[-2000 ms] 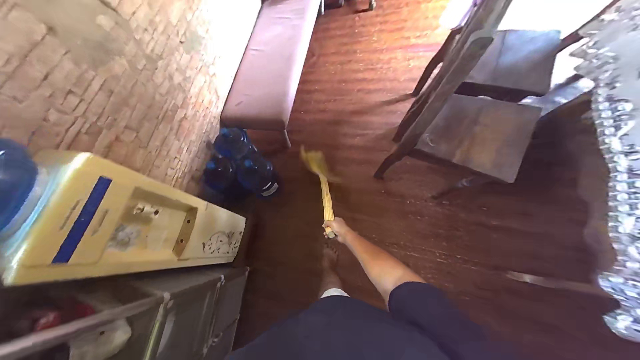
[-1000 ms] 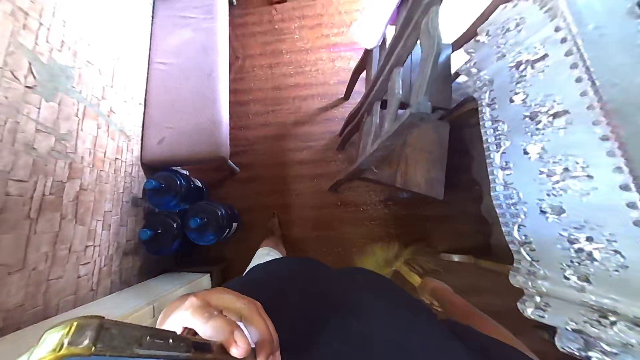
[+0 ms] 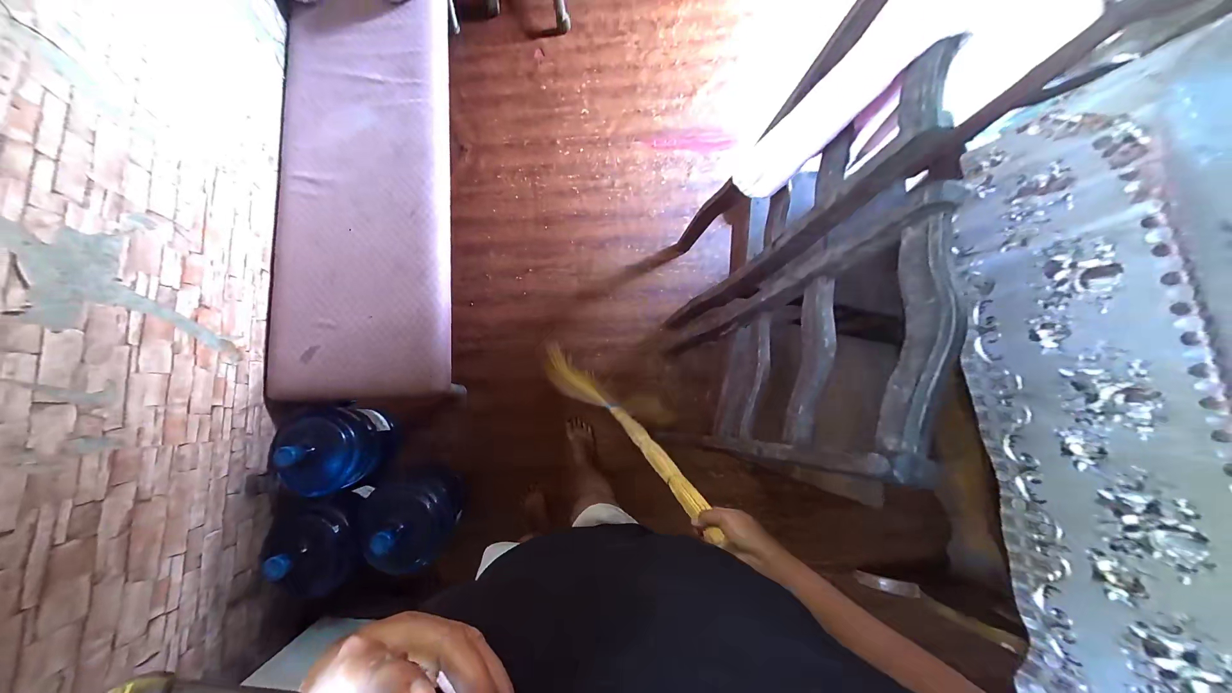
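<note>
My right hand [image 3: 733,531] is closed around the handle end of a yellow straw broom [image 3: 659,460]. The broom slants up and left, and its bristles fan out just above the wooden floor [image 3: 558,250] or on it; which of the two I cannot tell. My bare feet are below the bristles. At the bottom edge, my left hand [image 3: 409,654] is curled in front of my dark shirt. Its fingers are partly cut off by the frame, and whether it holds the pale bit showing between them is unclear.
A pink padded bench [image 3: 361,202] runs along the brick-patterned wall [image 3: 125,414]. Several blue water jugs [image 3: 337,448] stand at its near end. To the right are wooden chairs [image 3: 818,356] and a table with a silvery patterned cover [image 3: 1088,404]. A thin stick [image 3: 972,618] lies on the floor.
The broom was low at my right side one second ago; its bristles now lie farther forward and left. The view has turned since two seconds ago, when a yellow water dispenser was at left.
</note>
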